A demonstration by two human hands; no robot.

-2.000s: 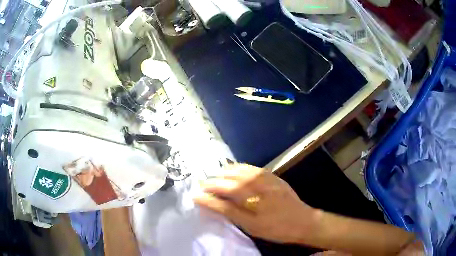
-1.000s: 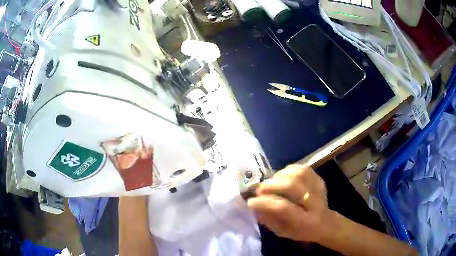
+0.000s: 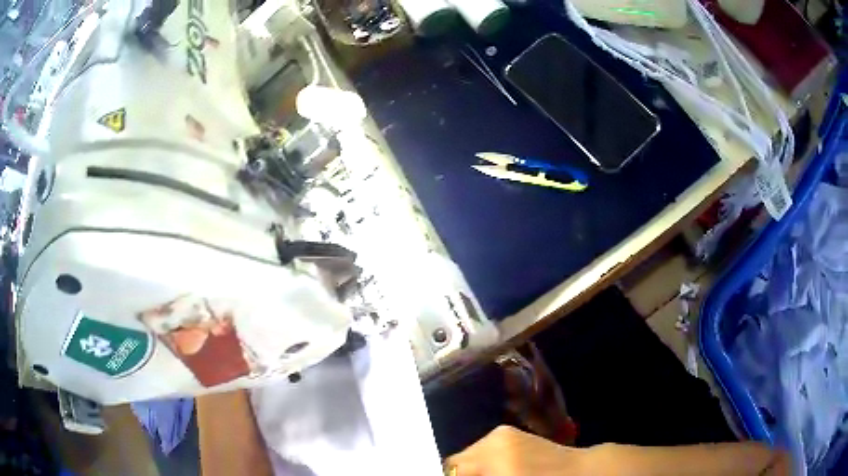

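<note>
A white to pale lilac garment piece [image 3: 311, 409] hangs from under the head of the white sewing machine [image 3: 177, 251]. A brighter white strip of it [image 3: 400, 404] runs down from the needle area, which is blurred by glare. My right hand [image 3: 507, 454] is at the bottom edge beside the strip's lower end, partly cut off, with a ring showing; whether it grips the cloth cannot be told. My left forearm [image 3: 228, 437] shows below the machine head, and my left hand is hidden behind it.
Thread snips [image 3: 532, 173], thin tweezers [image 3: 490, 76] and a smartphone [image 3: 584, 102] lie on the dark mat [image 3: 437, 139]. White cords [image 3: 735, 102] hang at the table's right edge. A blue basket [image 3: 711, 344] of bluish pieces stands at the right. Thread cones [image 3: 479, 14] are at the back.
My right hand has moved from beside the machine bed down to the bottom edge. The bright strip now hangs longer and straighter. The camera view has shifted.
</note>
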